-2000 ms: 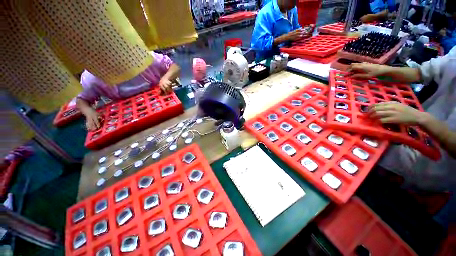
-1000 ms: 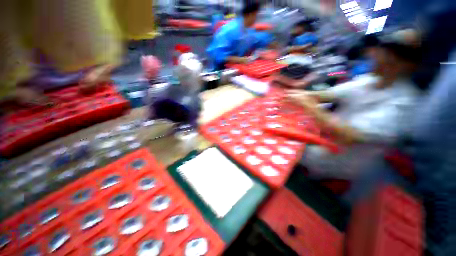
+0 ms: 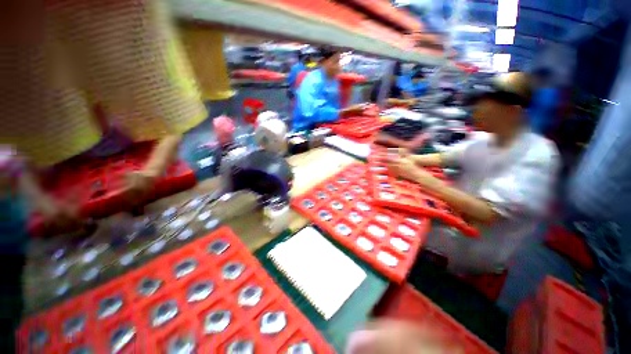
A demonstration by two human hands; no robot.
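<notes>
A red compartment tray [image 3: 260, 271] lies nearest me at the lower left. Its pockets hold small silver-edged watch bodies [image 3: 273, 321]. A blurred hand [image 3: 401, 339], apparently my right hand, shows at the bottom edge, right of centre. It is cut off by the frame, below the notebook and over the edge of a lower red tray [image 3: 432, 319]. Whether it holds anything cannot be told. My left hand is not in view. A white spiral notebook [image 3: 317, 268] lies on the green bench top, right of the near tray.
Another filled red tray [image 3: 332, 216] lies beyond the notebook. A person in white [image 3: 519, 173] handles a tray over it. White pucks on wires [image 3: 157, 245], a dark fan [image 3: 259, 173] and a small bottle [image 3: 277, 216] stand behind. Stacked red trays [image 3: 571, 318] are at lower right; yellow sheets [image 3: 124, 62] hang overhead.
The view has swung right and tilted up, showing the overhead shelf and the person in white. A blurred hand has entered at the bottom edge.
</notes>
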